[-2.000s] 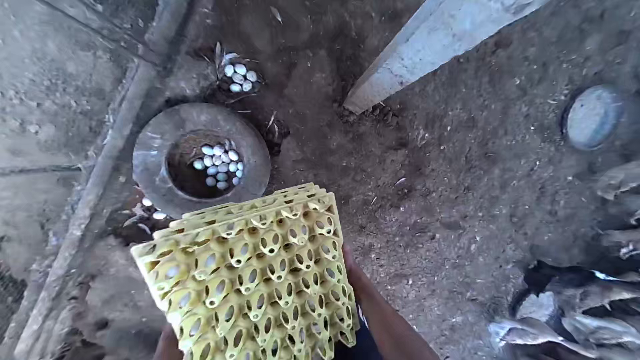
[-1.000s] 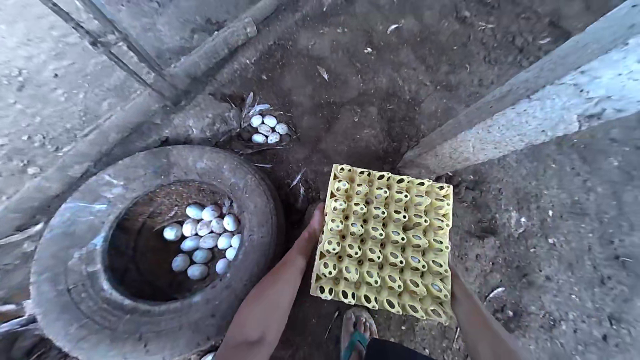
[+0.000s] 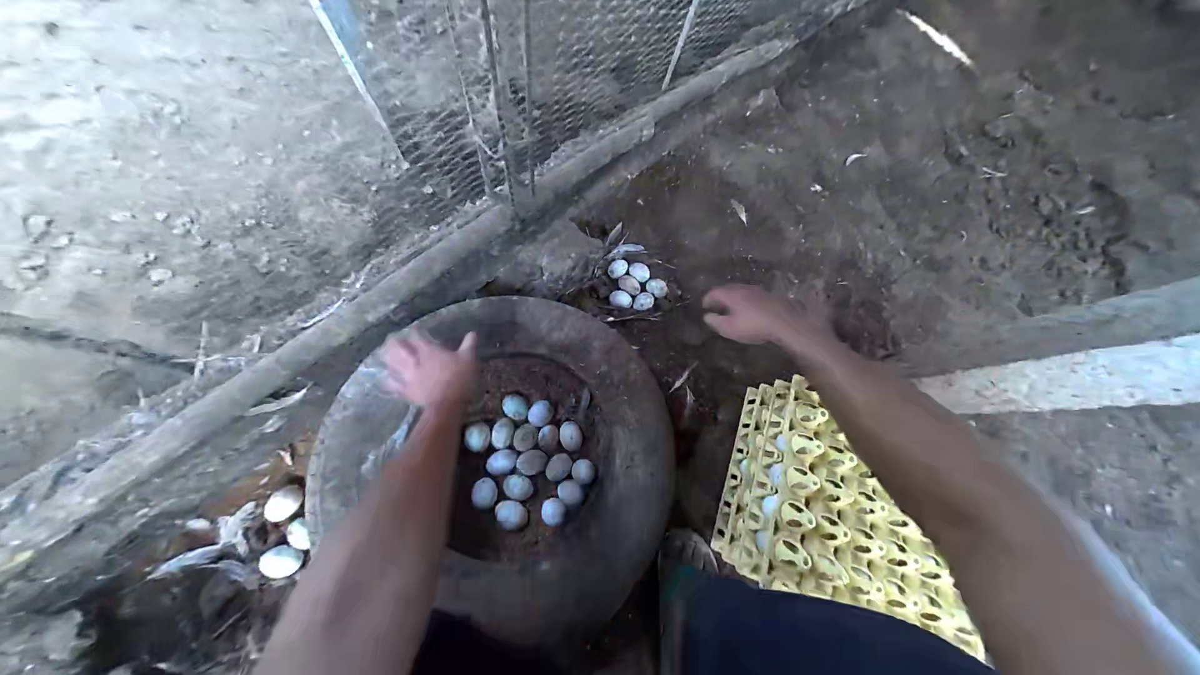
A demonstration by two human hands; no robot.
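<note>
Several pale eggs (image 3: 531,462) lie inside a rubber tire (image 3: 562,591) on the dirt. Above the tire's upper left rim is my left hand (image 3: 429,367), blurred, empty, its fingers apart. My right hand (image 3: 750,314) hovers over the ground to the right of a small clutch of eggs (image 3: 630,285), with nothing seen in it and its fingers partly curled. Stacked yellow plastic egg trays (image 3: 844,516) rest on the ground under my right forearm; a few pale eggs show between their layers.
More eggs (image 3: 281,562) lie among feathers left of the tire. A low concrete curb (image 3: 375,309) with wire mesh (image 3: 553,94) runs diagonally behind it. A whitish post (image 3: 1078,375) is at the right. My legs are at the bottom edge.
Both hands have let go of the egg trays, which now rest on the ground. My left hand has moved over the tire. The view has shifted.
</note>
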